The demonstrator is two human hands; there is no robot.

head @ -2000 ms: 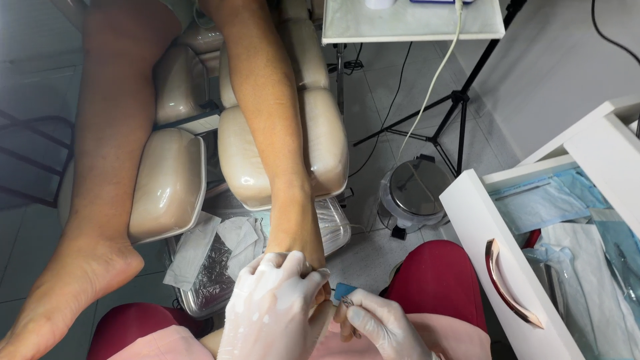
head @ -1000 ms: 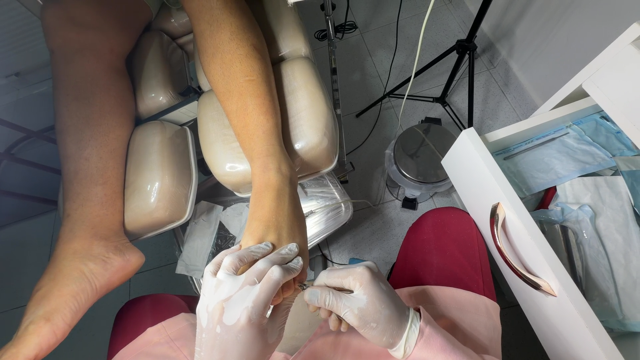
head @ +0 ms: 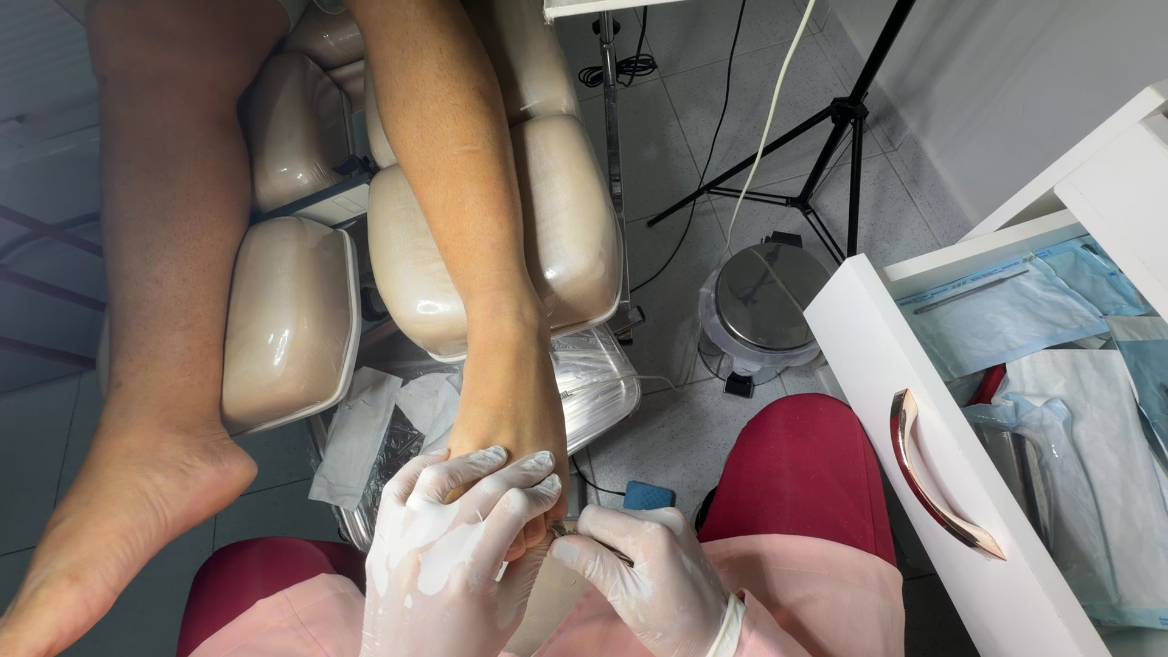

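Observation:
Another person's bare foot (head: 506,411) points down toward me at the bottom centre, its leg lying on a padded leg rest (head: 570,219). My left hand (head: 465,538), in a white glove, is wrapped over the front of the foot and holds its toes. My right hand (head: 643,570), gloved too, grips a slim metal tool (head: 602,545) whose tip is at the toes. The exact kind of tool is hidden by my fingers. The person's other foot (head: 137,502) is at the left, apart from my hands.
An open white drawer (head: 949,474) with sterilization pouches (head: 1004,310) stands at the right. A round lidded bin (head: 771,297) and a black tripod (head: 844,114) are on the floor. Beneath the foot are a plastic-covered tray (head: 607,392) and white wipes (head: 356,438). A blue pad (head: 649,495) lies near my right hand.
Two seconds ago my right hand held a small blue item at the toes; now a metal tool shows in its fingers. My left hand remains on the foot.

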